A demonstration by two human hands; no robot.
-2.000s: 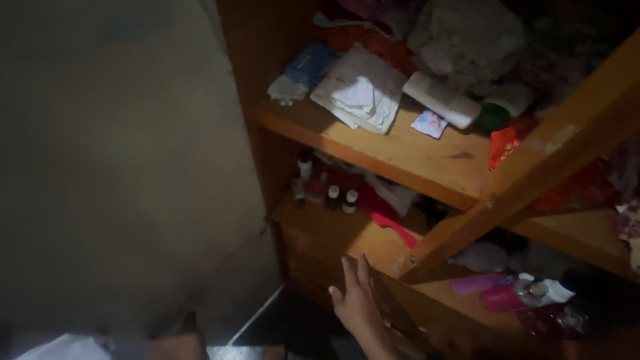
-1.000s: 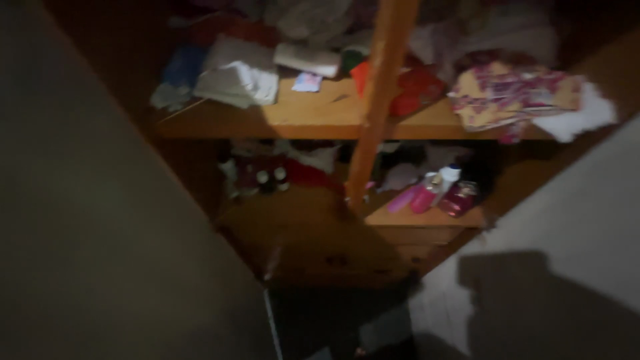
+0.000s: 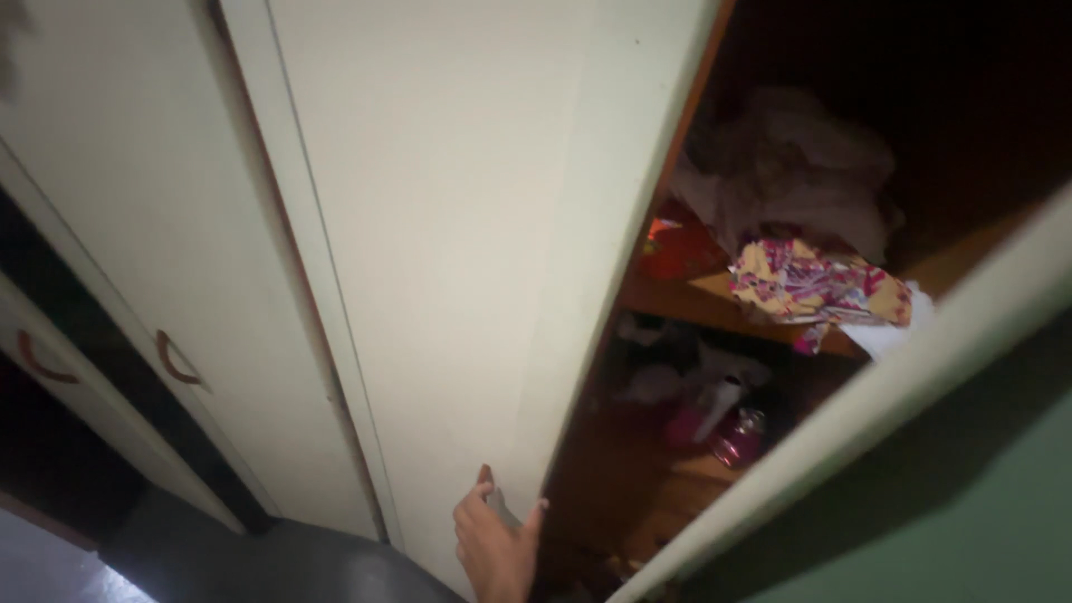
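My left hand [image 3: 496, 544] is at the bottom centre, its fingers curled round the brown handle [image 3: 486, 474] of a cream wardrobe door [image 3: 469, 251]. Its thumb reaches toward the door's free edge. My right hand is out of view. Right of this door, the wardrobe's interior shows through a gap. Folded patterned cloth [image 3: 821, 285] lies on a wooden shelf [image 3: 712, 297], with a white cloth [image 3: 888, 335] under its right end. A shiny pink bottle [image 3: 739, 437] stands on the shelf below. The door hides the left part of the shelves.
Another cream door [image 3: 871, 394] stands ajar on the right, beside a green wall [image 3: 980, 511]. To the left are more cream doors with curved brown handles [image 3: 176, 358]. A grey floor [image 3: 335, 561] shows below. Crumpled pale cloth [image 3: 779, 176] and a red item [image 3: 678, 243] lie inside.
The left wardrobe door has swung across the opening and now covers shelf items seen earlier, including the white cloth and small bottles. My left hand is now at its handle. The view has shifted.
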